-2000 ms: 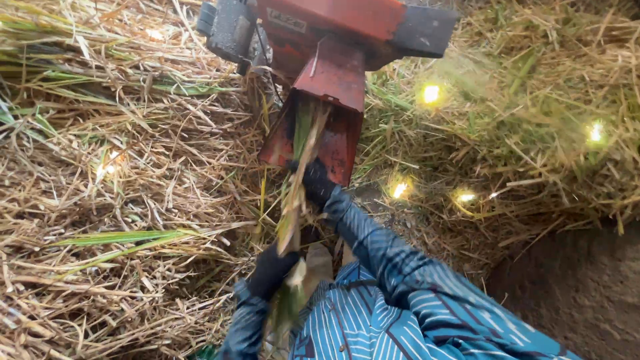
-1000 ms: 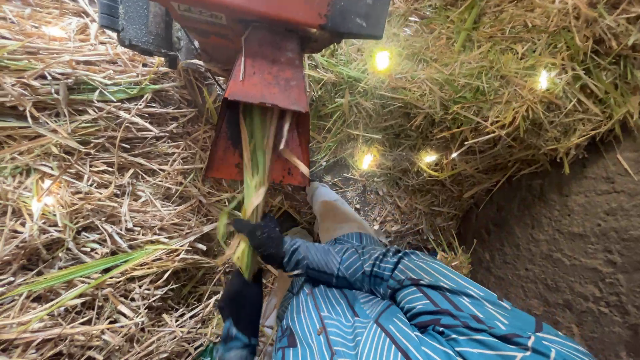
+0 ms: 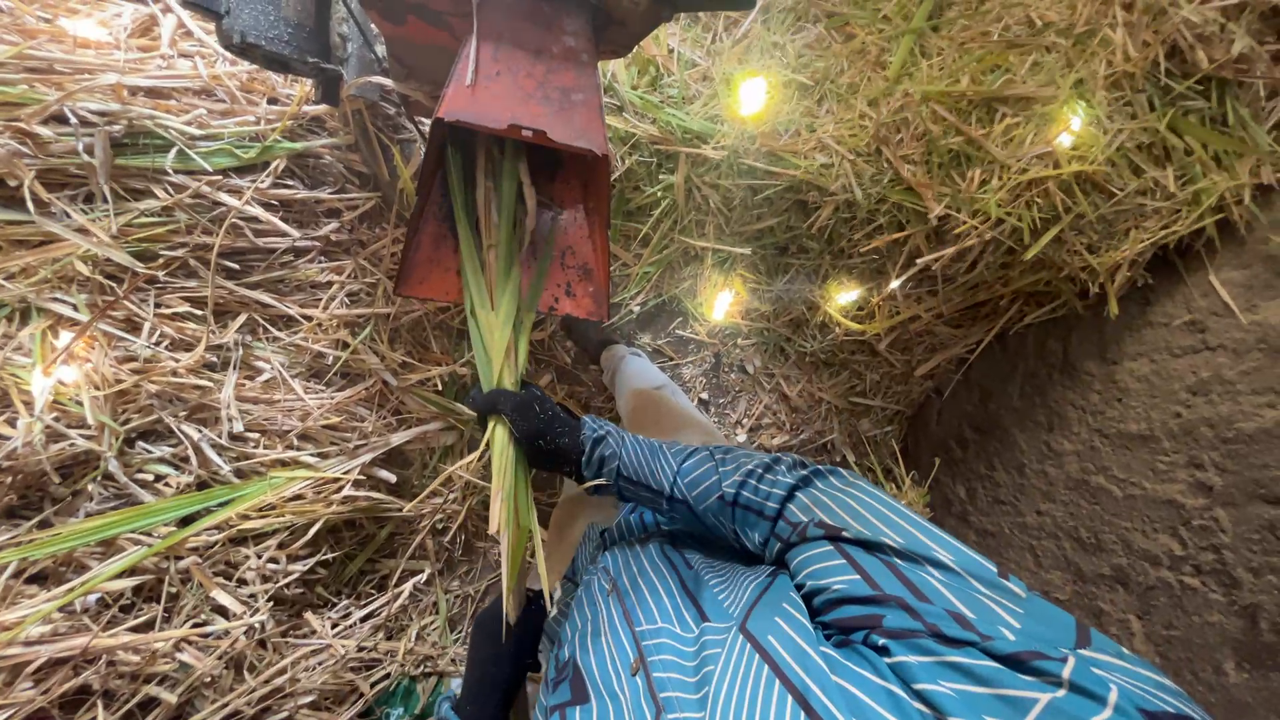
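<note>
A bundle of long green and dry grass stalks [image 3: 500, 340] runs from the red metal feed chute [image 3: 535, 90] down toward my body, its upper ends inside the chute mouth. My right hand [image 3: 528, 425], in a black glove, is closed around the middle of the bundle, below the chute's lip. Under it, at the bundle's lower tips, is my left hand [image 3: 503, 645], also in a black glove; its fingers are partly hidden, so its hold on the stalks cannot be told. The chute joins a machine body cut off at the top edge.
Dry stalks [image 3: 150, 350] lie piled at the left, with a few green leaves [image 3: 150, 520] on top. Chopped grass [image 3: 850, 180] is heaped at the right beside a rough earthen wall [image 3: 1120, 450]. My leg [image 3: 650, 390] extends below the chute.
Two seconds ago my right hand was up at the chute mouth; it is now lower on the bundle. The view has shifted, bringing the chute closer. My left hand has stayed low.
</note>
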